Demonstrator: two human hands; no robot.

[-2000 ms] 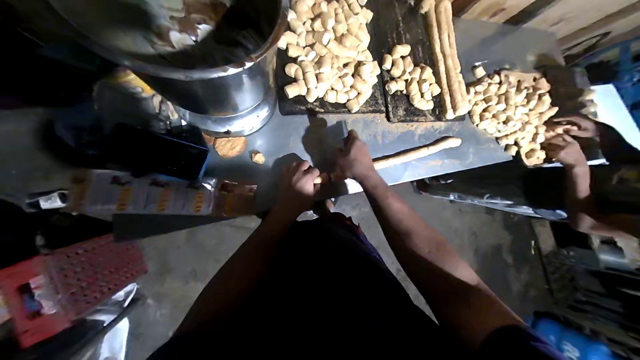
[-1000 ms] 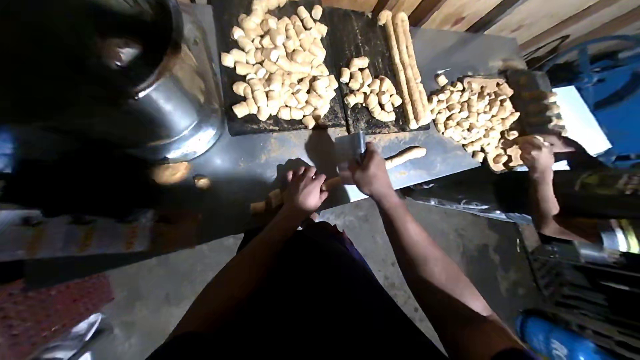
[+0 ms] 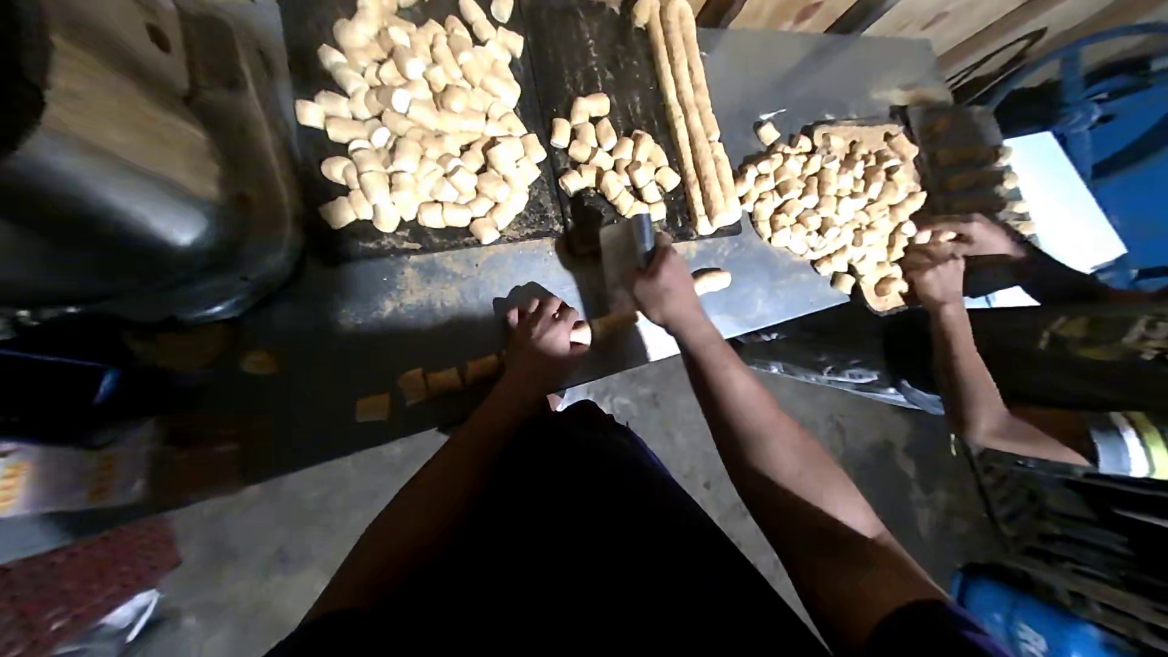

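My right hand (image 3: 668,285) grips the dark handle of a flat-bladed cutter (image 3: 622,260), held over a dough rope (image 3: 613,323) near the table's front edge. The rope's far end shows to the right of that hand. Close by on the left, my left hand (image 3: 546,338) rests on the rope's near end, with a pale dough end (image 3: 580,333) at its fingertips. Several cut dough pieces (image 3: 444,380) lie in a row left of that hand. Behind my hands, a large heap of dough pieces (image 3: 429,119) and a smaller heap (image 3: 616,160) sit on dark trays.
Long dough ropes (image 3: 689,109) lie on the tray (image 3: 584,55) at the back. A metal pot (image 3: 182,182) stands left. At right, a co-worker's hands (image 3: 944,255) touch another heap of pieces (image 3: 830,196) on a board. A red crate (image 3: 87,570) is at lower left.
More cut pieces now show left of my left hand, and the rope to the right of my right hand is shorter. The view has shifted right and closer.
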